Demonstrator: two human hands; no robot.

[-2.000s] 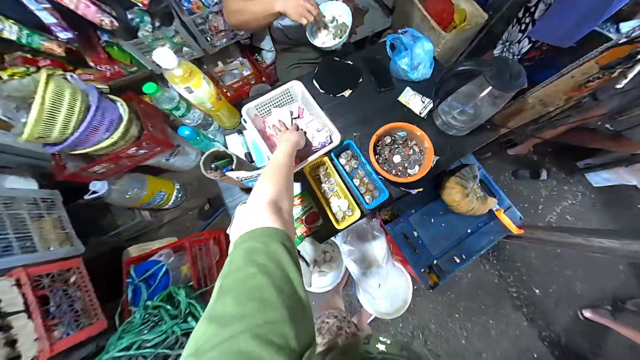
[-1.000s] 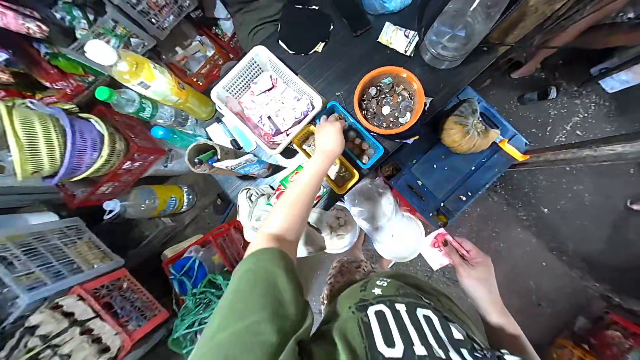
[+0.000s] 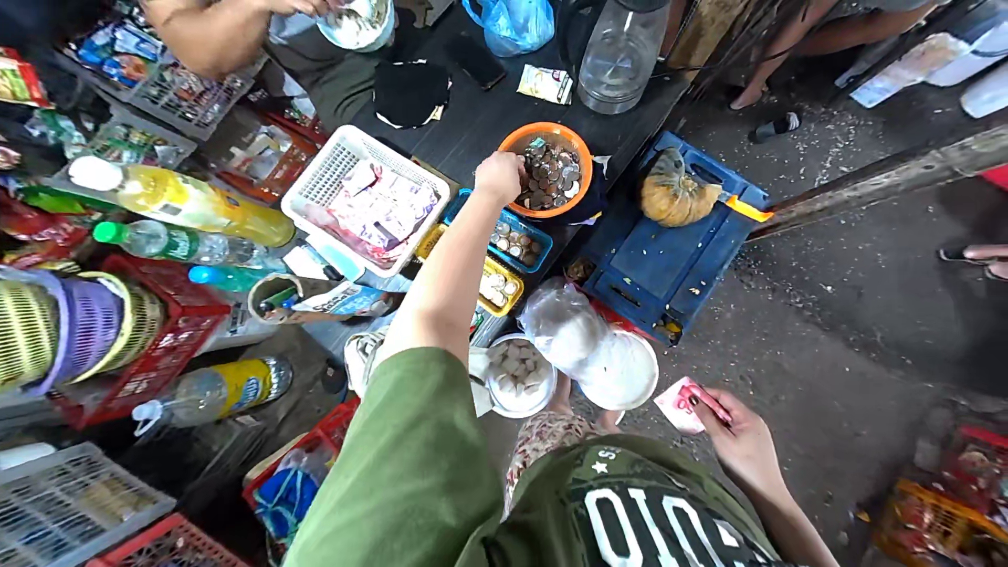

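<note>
My left hand [image 3: 502, 177] reaches over the left rim of an orange bowl of coins [image 3: 547, 201]; its fingertips are hidden, so whether they hold a coin is unclear. My right hand [image 3: 728, 425], low on the right, grips pinkish-red paper that looks like banknotes [image 3: 683, 405], one piece folded. Below the bowl, partly under my left forearm, are a blue tray [image 3: 539, 260] and a yellow tray [image 3: 504, 307], both with coins. A white plastic basket [image 3: 311, 177] holding pieces of paper that look like banknotes stands left of them.
A squash [image 3: 676, 193] lies on a blue plastic crate [image 3: 646, 276]. A clear pitcher [image 3: 618, 63], a phone [image 3: 476, 63] and a blue bag [image 3: 516, 24] are on the black table. Bottles stand left. Another person holds a bowl [image 3: 358, 27] at the top. White tubs [image 3: 622, 370] are near my legs.
My left hand was in the white basket, then at the blue and yellow trays, and is now at the orange bowl. My right hand came into view with the pinkish-red paper in it.
</note>
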